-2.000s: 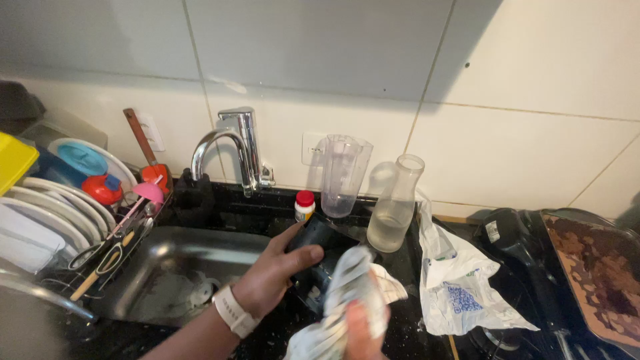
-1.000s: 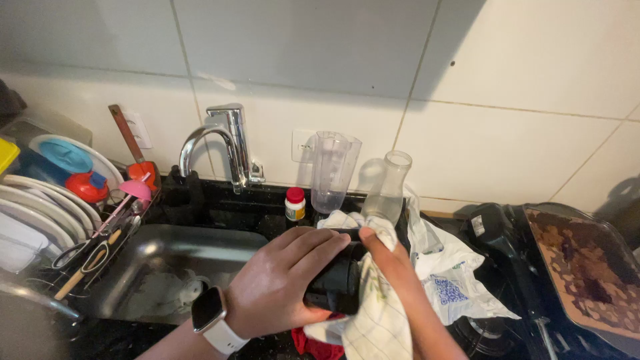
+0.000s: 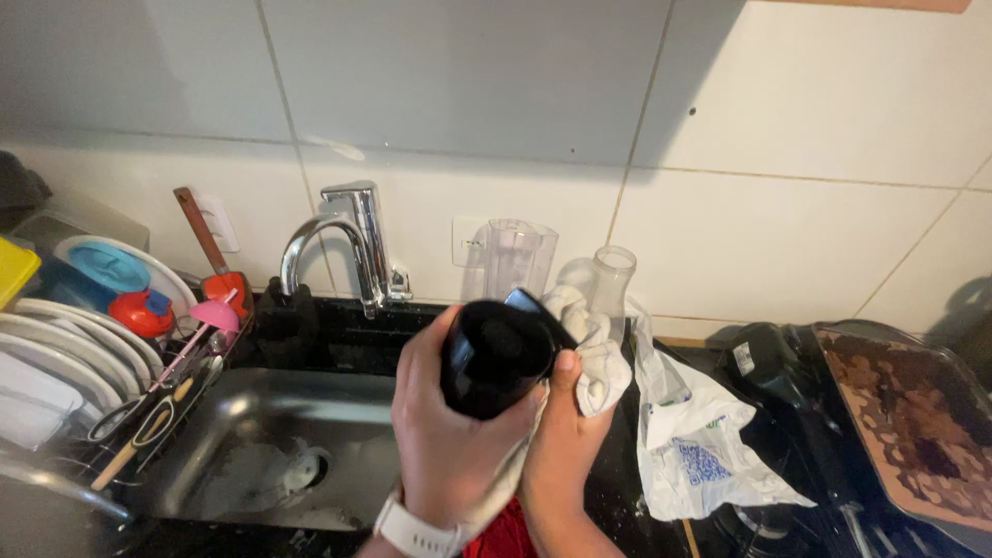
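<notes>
A glossy black cup-like container (image 3: 496, 356), with a black handle-like part at its right, is held over the counter right of the sink. My left hand (image 3: 449, 434), with a white watch strap at the wrist, wraps around its left side and underside. My right hand (image 3: 570, 434) grips its right side together with a white dish towel (image 3: 601, 356). The towel bunches between that hand and the glass carafe (image 3: 612, 287), and part of it hangs down between the wrists. A clear plastic pitcher (image 3: 519, 256) stands behind the container, by the wall.
Left of my hands is a steel sink (image 3: 256, 496) under a chrome faucet (image 3: 368, 248). A dish rack (image 3: 147, 457) with plates and utensils stands further left. To the right lie a white plastic bag (image 3: 697, 465) and a baking pan (image 3: 876, 473). Red cloth (image 3: 508, 535) shows below my hands.
The black container has been raised and tilted, so its dark round end now faces the camera. The towel has shifted to its right side. The red-capped bottle seen earlier is now out of sight.
</notes>
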